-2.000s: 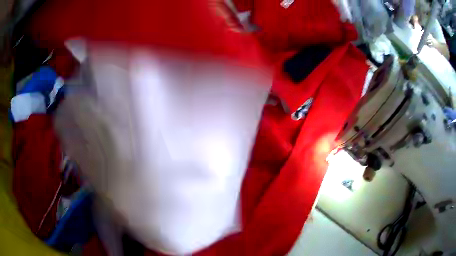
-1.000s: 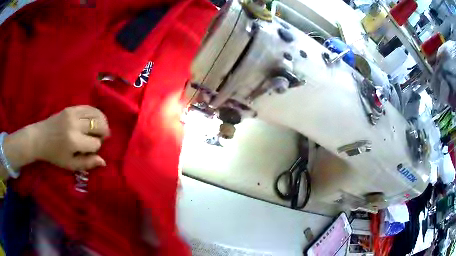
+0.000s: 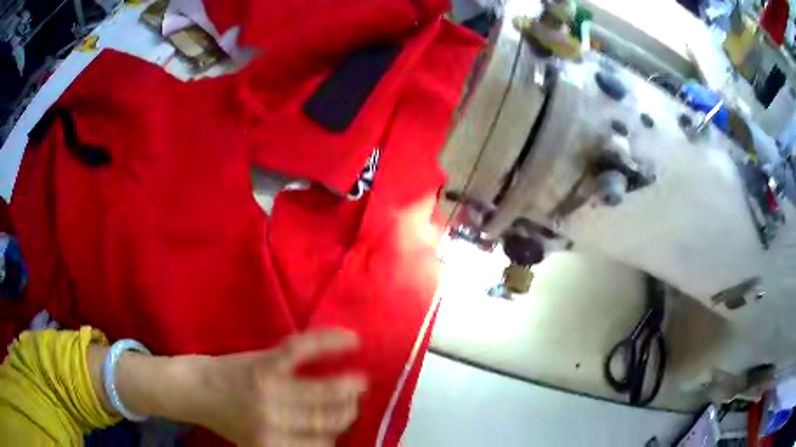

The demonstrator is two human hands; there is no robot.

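Observation:
Red garment panels [image 3: 166, 209] lie spread over the table, their right edge under the needle area [image 3: 449, 253] of the cream-white sewing machine [image 3: 646, 201]. A thin white line [image 3: 410, 367] runs along that edge below the needle. A black patch [image 3: 353, 87] and a small black-and-white motif [image 3: 365, 175] show on the red cloth. My left hand [image 3: 305, 388], blurred, lies over the red cloth at bottom centre, fingers apart, left of the white line. It comes from a yellow sleeve with a pale bracelet. My right hand is not in view.
Black-handled scissors [image 3: 637, 358] lie on the machine bed at right. A smartphone [image 3: 701, 432] is cut off at the lower right edge. Pale and brown scraps [image 3: 196, 39] lie behind the cloth. Blue cloth [image 3: 10, 266] shows at the left edge.
The large pale cloth seen two seconds ago is gone from view. Since one second ago the view has shifted, my left hand has moved closer to the seam edge, and the white line now shows.

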